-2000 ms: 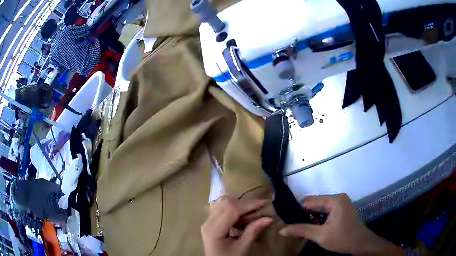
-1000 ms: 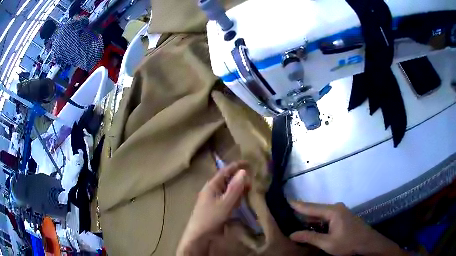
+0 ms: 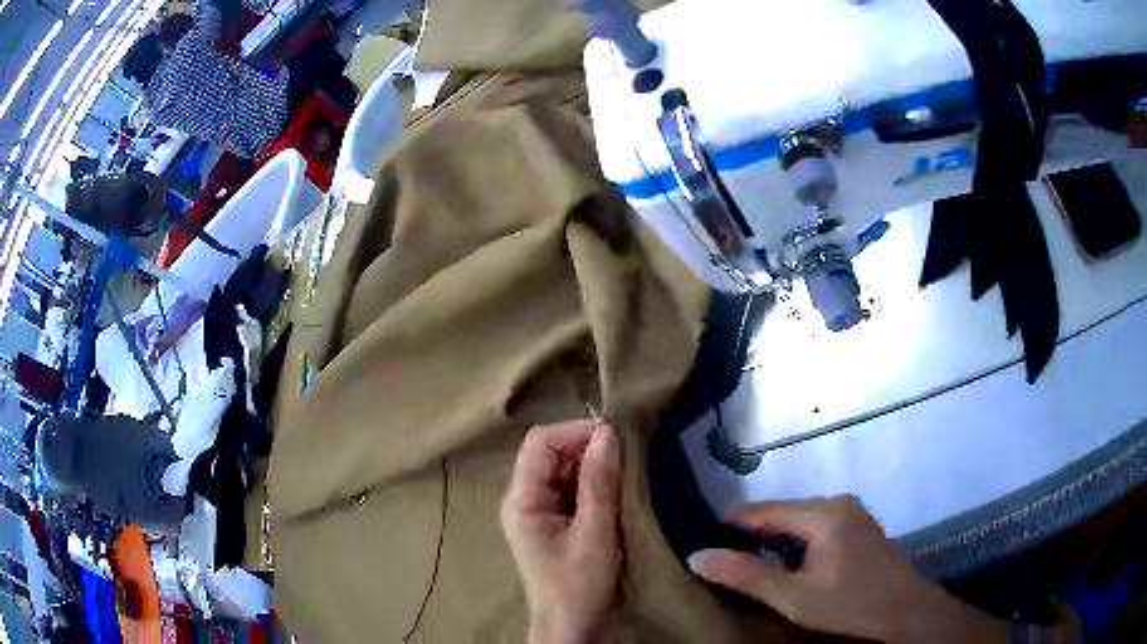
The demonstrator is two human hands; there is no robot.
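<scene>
The large khaki-brown garment panel lies in folds left of the machine head and runs down to the bottom edge. My left hand pinches a fold of the panel between thumb and fingertips. The black binding strip runs down along the panel's right edge from under the machine head. My right hand is at the strip's lower part, with a small dark tool in its fingers; it may be thread snips. The needle is hidden behind the machine head.
The white sewing machine head fills the upper right. Ragged black cloth strips hang from its arm. A mobile phone lies on the white table behind them. White bins and scrap cloth stand at left. A person in a checked top is beyond.
My left hand has moved up and closed on the brown fold; the pale cloth seen beneath is now covered. The machine appears further right in view. My right hand stays by the strip.
</scene>
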